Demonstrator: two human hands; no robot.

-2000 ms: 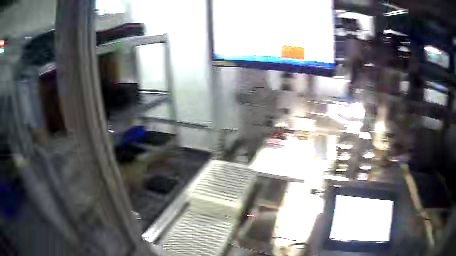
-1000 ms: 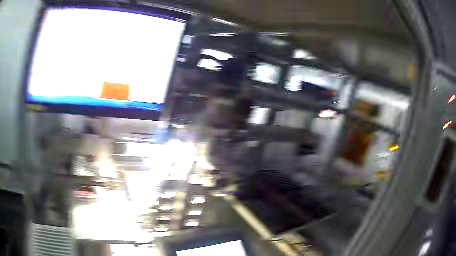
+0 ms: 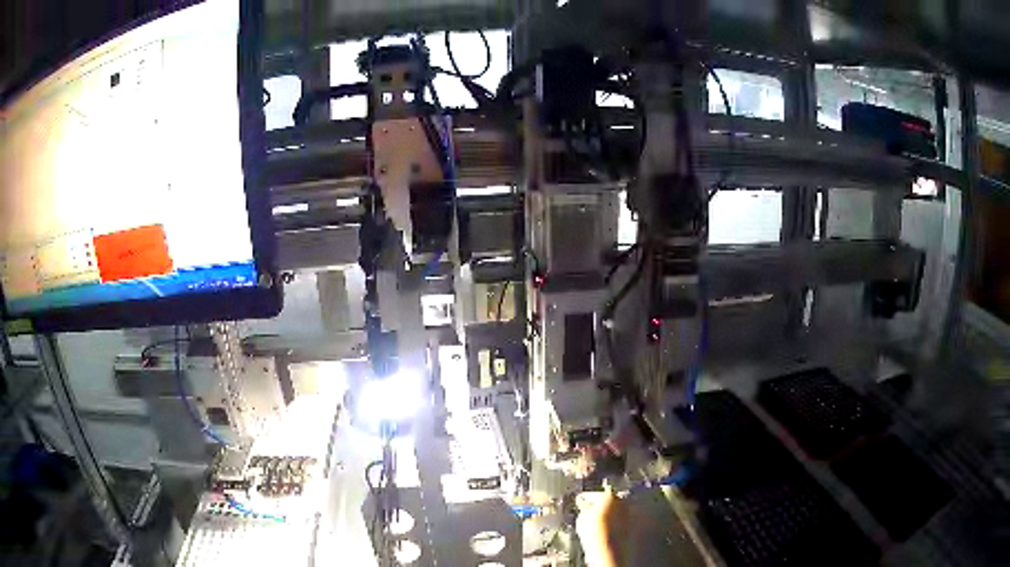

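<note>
Neither of my hands can be made out. A small pale-yellow shape (image 3: 599, 529) shows low in the middle; I cannot tell what it is. In front of me stand dark and metal pick-and-place heads (image 3: 410, 155) with cables and blue air tubes. A bright light (image 3: 390, 401) glares below the left head. A white parts tray (image 3: 238, 545) lies at the lower left, partly washed out and cut off by the bottom edge. Black parts trays lie at the lower right, one behind (image 3: 820, 410) and one nearer (image 3: 775, 523), with rows of small pockets.
A large monitor (image 3: 133, 144) with an orange-red block hangs at the upper left. A dark plate with round holes (image 3: 471, 529) is at the bottom centre. Metal rails cross behind the heads. A dark device with red digits (image 3: 889, 129) sits at the upper right.
The view is sharper and closer on the machine. The monitor looks larger and reaches the left edge. The low touch panel has left the view, and several black trays now show clearly.
</note>
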